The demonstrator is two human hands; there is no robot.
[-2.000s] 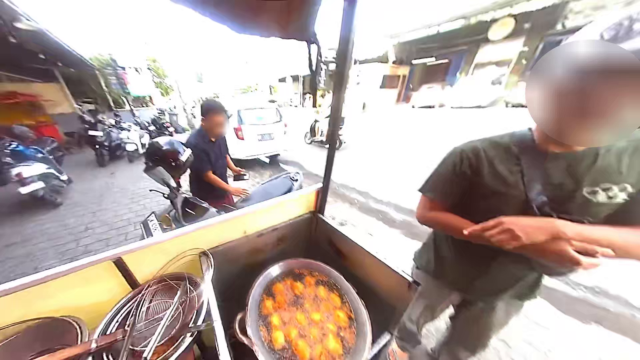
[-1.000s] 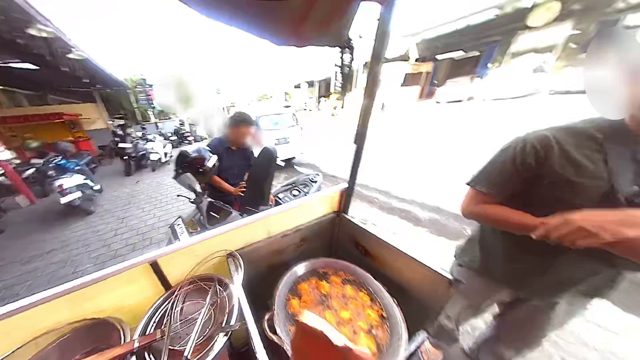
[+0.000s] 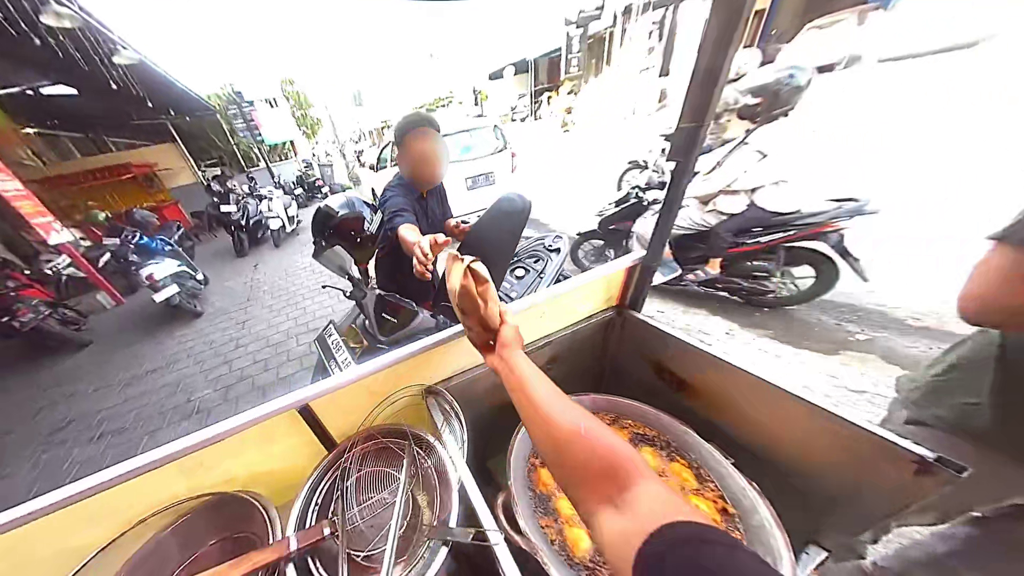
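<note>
My right hand is shut on the lower end of a brown paper bag, held out over the stall's front ledge. My forearm passes above a large metal pan of dark oil with golden pieces of food frying in it. Across the ledge, a person in a dark shirt reaches a hand to the upper end of the bag; whether the fingers touch it I cannot tell. My left hand is out of view.
Left of the pan, wire skimmers and tongs lie over a metal pot, beside another pot. A scooter stands beyond the yellow ledge. A dark post rises at the corner; another person is at the right edge.
My arm has come into view and extended forward with the paper bag. The person in the dark shirt now reaches toward it. A motorbike has appeared behind the post. The view has shifted.
</note>
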